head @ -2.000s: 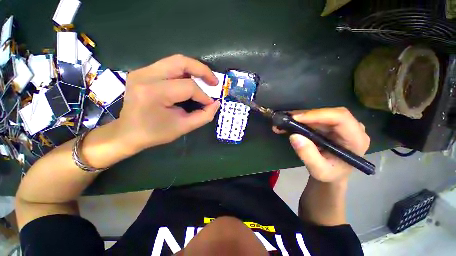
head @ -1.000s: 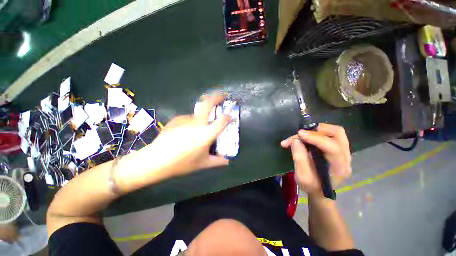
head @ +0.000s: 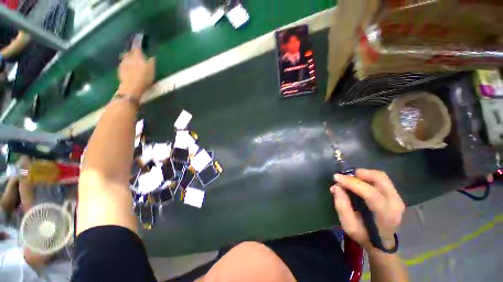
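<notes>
My left hand is stretched out over the green conveyor belt at the upper left. Its fingertips are on a small, narrow, dark-and-grey piece that looks like a circuit board; it is blurred. My right hand is closed around the black handle of a soldering iron, whose thin metal tip points up and away over the dark green mat. A heap of white and black LCD screens with orange tabs lies on the mat, left of centre, partly behind my left forearm.
A smartphone shows a person on its screen. A tan-brown pot, coiled dark wire and cardboard box are on the right. White pieces lie on the belt. A white fan and another person's arm are at left.
My left hand has gone from the board in front of me to the belt at the upper left, and the board has left the mat. The right hand still holds the iron. The view has shifted.
</notes>
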